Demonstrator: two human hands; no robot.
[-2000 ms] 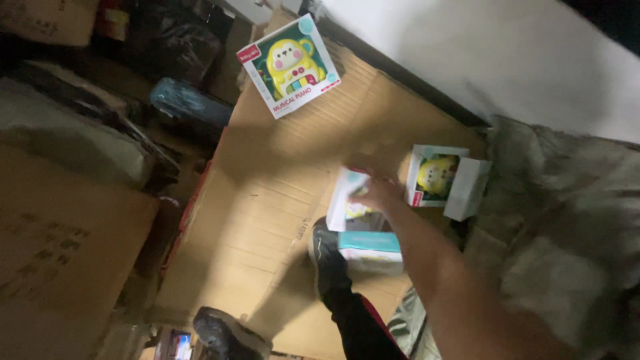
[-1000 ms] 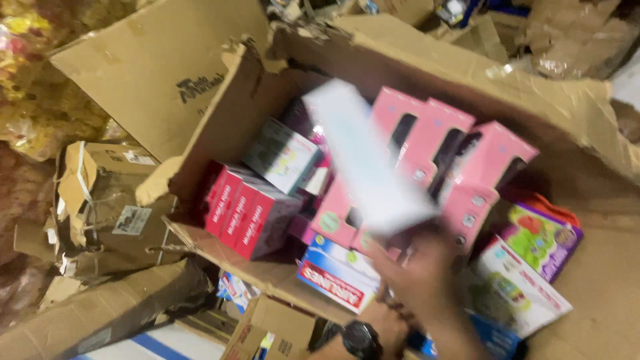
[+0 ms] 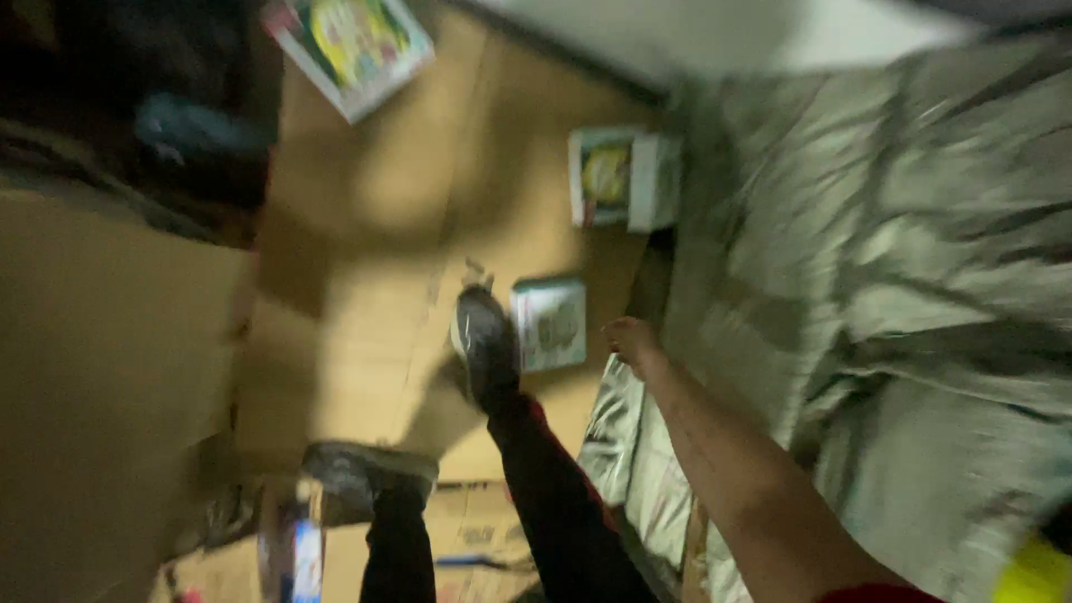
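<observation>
My right hand point(image 3: 632, 342) reaches in from the lower right, blurred, its fingers near the right edge of the flattened cardboard; whether they are curled around anything cannot be seen. Left of it a white and green toy box point(image 3: 550, 324) lies beside my dark shoe point(image 3: 483, 343). Farther up, a boxed yellow toy point(image 3: 605, 176) lies against a small white carton point(image 3: 655, 183). At the top left lies a larger boxed yellow toy point(image 3: 356, 46). My left hand is outside the view.
The cardboard sheet point(image 3: 377, 335) lies under my feet. Grey wrapped sacks or sheeting point(image 3: 804, 251) rise along the right. A big cardboard carton point(image 3: 109, 360) stands at the left, and a white surface point(image 3: 670, 33) borders the top.
The view has swung away from the open carton of toy boxes seen one second ago. Compared with two seconds ago, my right hand is off the boxes by my shoe, and one box shows there.
</observation>
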